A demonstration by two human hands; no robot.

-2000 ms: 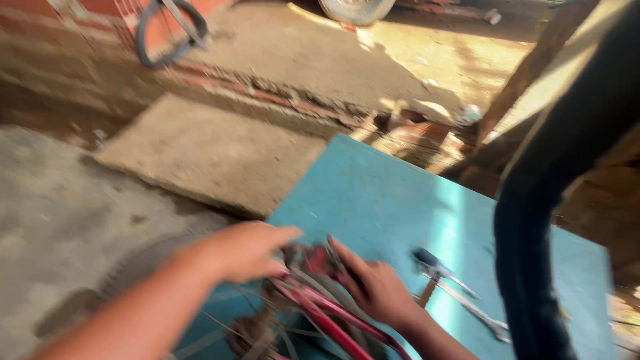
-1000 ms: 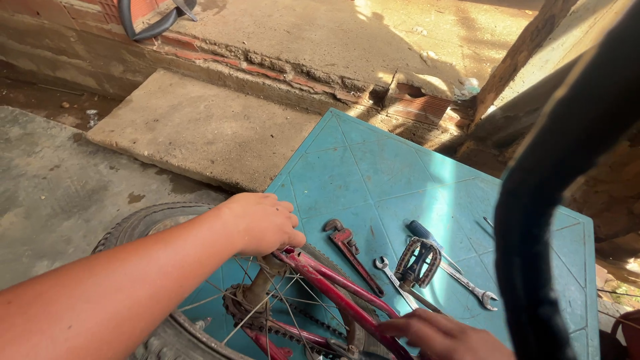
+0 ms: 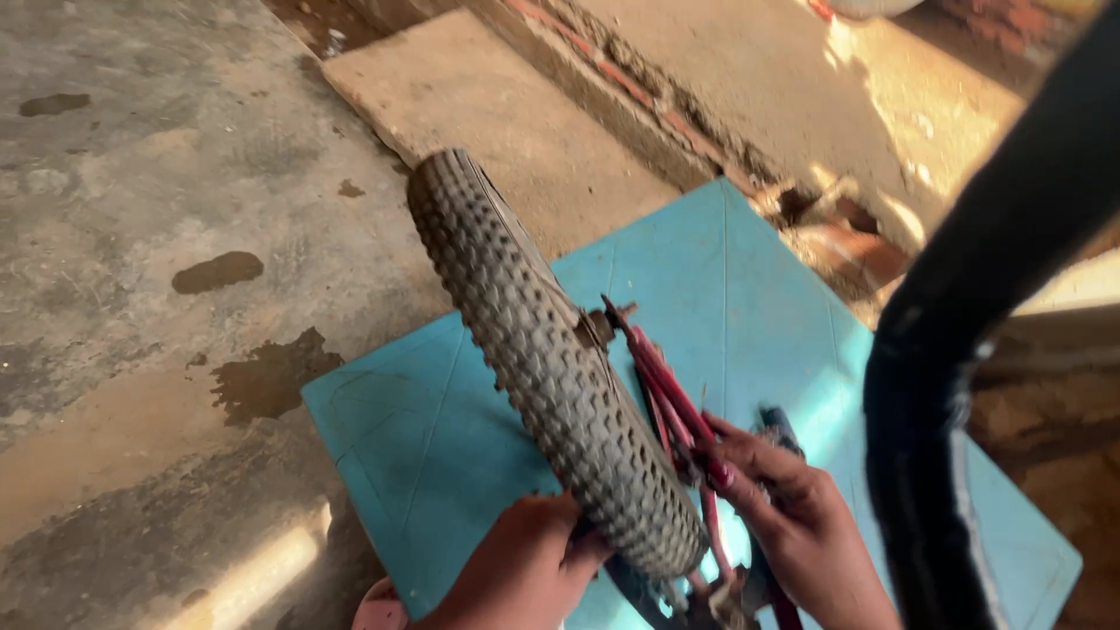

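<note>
A bicycle wheel with a knobby tire (image 3: 560, 376) stands tilted over a blue plastic table (image 3: 674, 236), its tread toward me. To its right is the red bicycle frame (image 3: 669, 385), with the hub end near the wheel's middle. My right hand (image 3: 787, 499) grips a red frame tube beside the tire. My left hand (image 3: 534, 551) is closed at the tire's lower left, on a dark part mostly hidden by the fingers and wheel. Blurred metal parts (image 3: 722, 599) show low between the hands. A dark tool handle (image 3: 779, 429) is partly visible behind my right hand.
A thick black curved tube (image 3: 919, 376) crosses the right side close to the camera. Beyond the table lie a concrete slab (image 3: 516, 131) and a broken brick ledge (image 3: 647, 96). Stained concrete floor (image 3: 157, 201) spans the left. A pink object (image 3: 381, 605) shows beside the table's lower left edge.
The wheel and frame have turned, so the tire's tread now faces me. My left hand has moved from the frame end to the tire's lower side. My right hand now grips the frame.
</note>
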